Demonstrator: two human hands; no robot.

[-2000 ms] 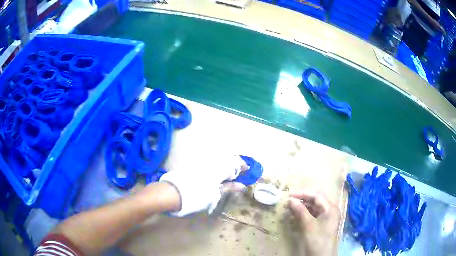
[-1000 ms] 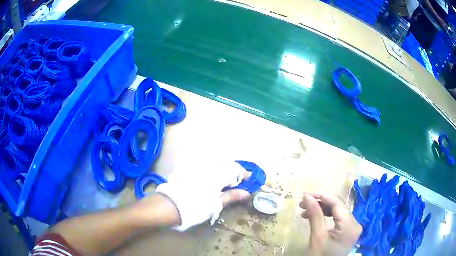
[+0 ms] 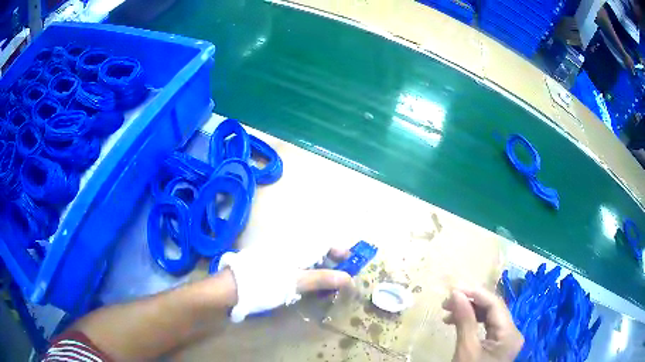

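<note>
My left hand (image 3: 300,283), in a white glove with bare fingertips, grips a blue oval ring (image 3: 359,257) at the middle of the bench, seen nearly edge-on. My right hand (image 3: 481,322) is bare, with thumb and forefinger pinched together at the lower right; a stick between them is too faint to make out. A small white cup (image 3: 391,298) stands between the hands on the spotted cardboard mat (image 3: 417,332). Loose blue rings (image 3: 221,214) lie overlapping left of my left hand.
A large blue bin (image 3: 141,152) full of blue rings stands at the left. A pile of blue strips (image 3: 551,311) lies at the lower right. The green conveyor belt (image 3: 304,92) runs behind, carrying a joined part (image 3: 532,170) and another at the right edge. A person's arm (image 3: 617,35) shows top right.
The ring in my left hand has tilted from face-up to nearly edge-on. My right hand has shifted slightly right and away from the cup. The joined parts on the belt have moved right.
</note>
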